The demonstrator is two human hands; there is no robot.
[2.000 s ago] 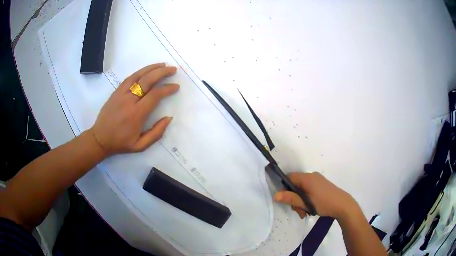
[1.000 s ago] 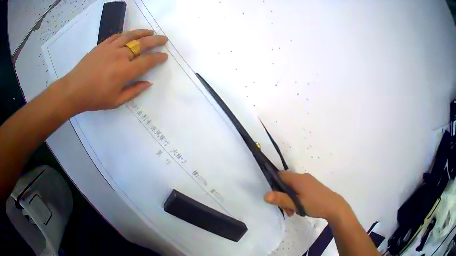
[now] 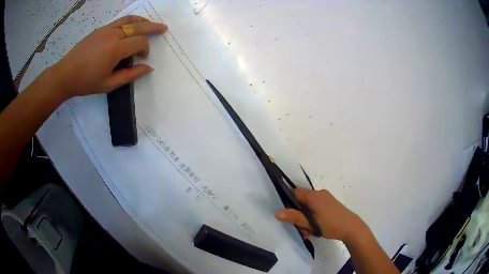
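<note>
My right hand (image 3: 327, 214) grips the handles of long black shears (image 3: 249, 140) at the lower right. The blades look closed or nearly so and lie along the right edge of the large white paper pattern (image 3: 171, 112), with the tip near its printed double line. My left hand (image 3: 104, 56) lies spread near the pattern's upper left, over the upper end of one black weight (image 3: 123, 115); whether it grips the weight is hidden. A second black weight (image 3: 236, 248) lies on the lower part of the pattern. A thin dark fabric strip (image 3: 306, 175) shows beside the shears.
The white speckled table (image 3: 375, 101) spreads to the right, with a brownish seam (image 3: 49, 38) at the upper left. Dark cloth bundles (image 3: 453, 206) lie at the right edge. A pale grey object, perhaps a bin (image 3: 51, 227), stands below the table at the lower left.
The pattern and both weights have shifted down in view. My left hand has moved up and left, onto the upper weight. The shears have moved up along the pattern's edge.
</note>
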